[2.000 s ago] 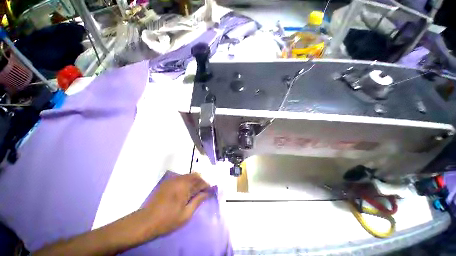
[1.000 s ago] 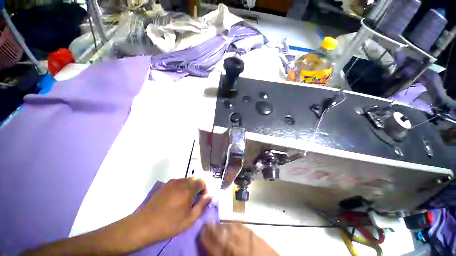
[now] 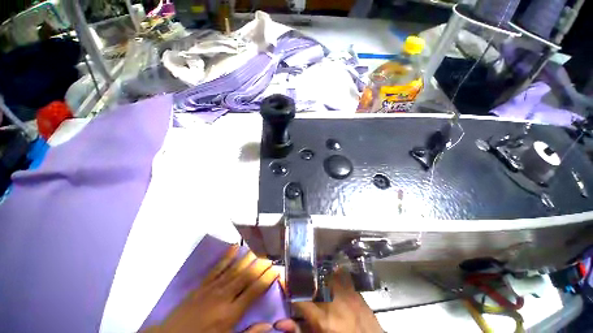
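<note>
A light purple cloth piece lies under the left end of the sewing machine head. My left hand holds it down, fingers together and pointing at the needle area. Fingertips also show on the cloth at the bottom edge. My right hand is right of the metal cover strip, its fingertips up beside the small metal parts under the head. What it touches is hidden. The needle and presser foot cannot be made out. Both hands are cut off by the bottom edge.
A large purple panel lies flat at left. Stacked purple and white pieces and a yellow-capped bottle are behind the machine. Red-and-yellow-handled scissors lie under the machine arm. Purple thread cones stand behind at right.
My right hand has moved from the cloth's lower right up to the parts under the head. My left hand stays on the cloth, fingers straighter. The camera looks more steeply down on the machine.
</note>
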